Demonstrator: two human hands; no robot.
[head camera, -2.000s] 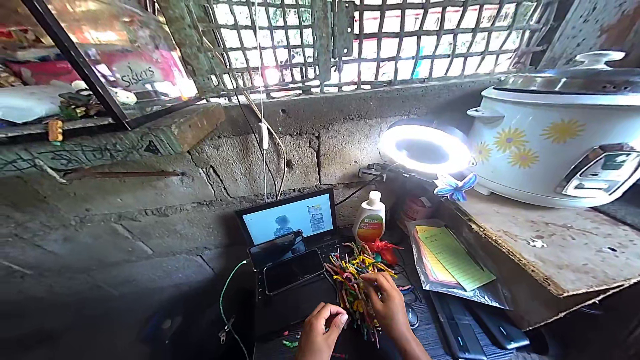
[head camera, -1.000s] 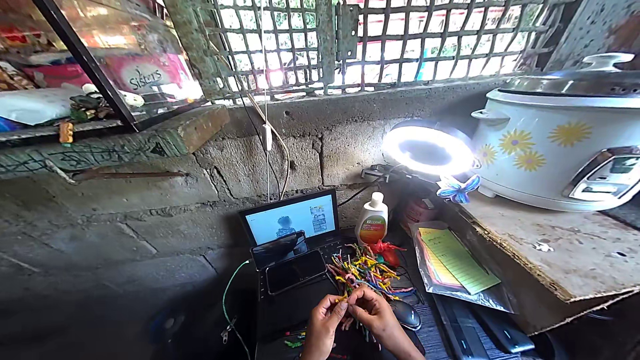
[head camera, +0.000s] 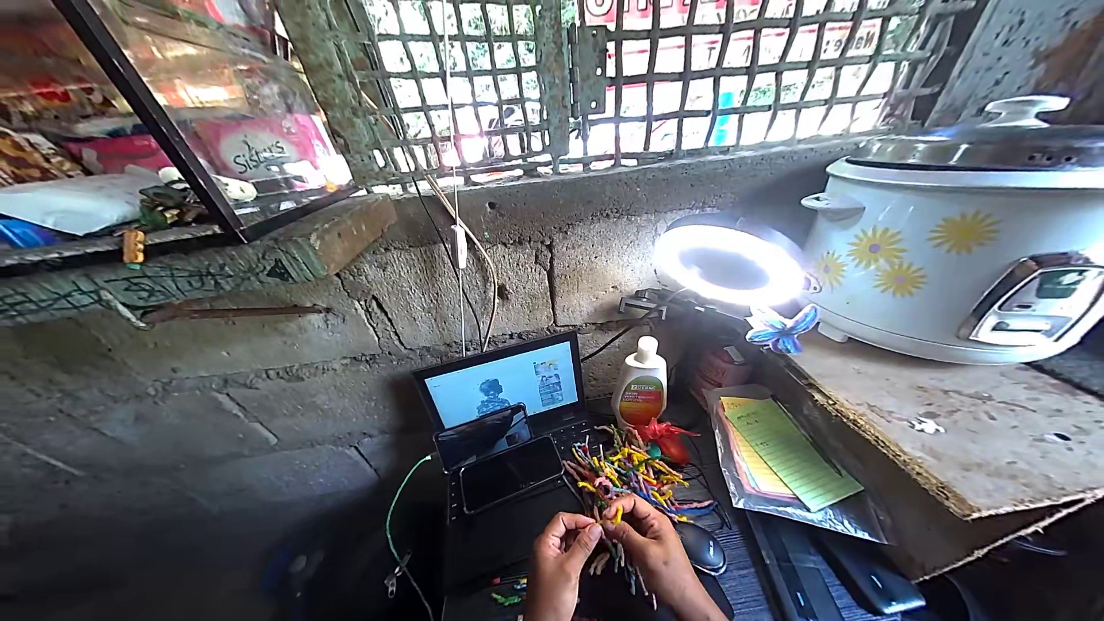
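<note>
My left hand (head camera: 565, 552) and my right hand (head camera: 642, 535) meet at the lower middle, thumbs and forefingers pinched close together over a bundle of thin colourful twisted strands (head camera: 638, 470). A short yellow piece (head camera: 617, 515) shows between the fingertips of my right hand. What my left fingertips pinch is too small to tell. The strands, in yellow, red, blue, brown and green, lie on and beside an open laptop (head camera: 509, 384). A dark smartphone (head camera: 511, 474) rests on the laptop's keyboard side, with another dark device (head camera: 481, 435) propped behind it.
A computer mouse (head camera: 703, 548) sits right of my right hand. Behind the strands stands a lotion bottle (head camera: 641, 388). Further right are note papers in a plastic sleeve (head camera: 785, 457), a lit ring lamp (head camera: 729, 263) and a rice cooker (head camera: 949, 250) on a board (head camera: 949, 414). A green cord (head camera: 398, 509) hangs left.
My hands were apart two seconds ago, the right one at the strands; they came together by one second ago and remain close together now.
</note>
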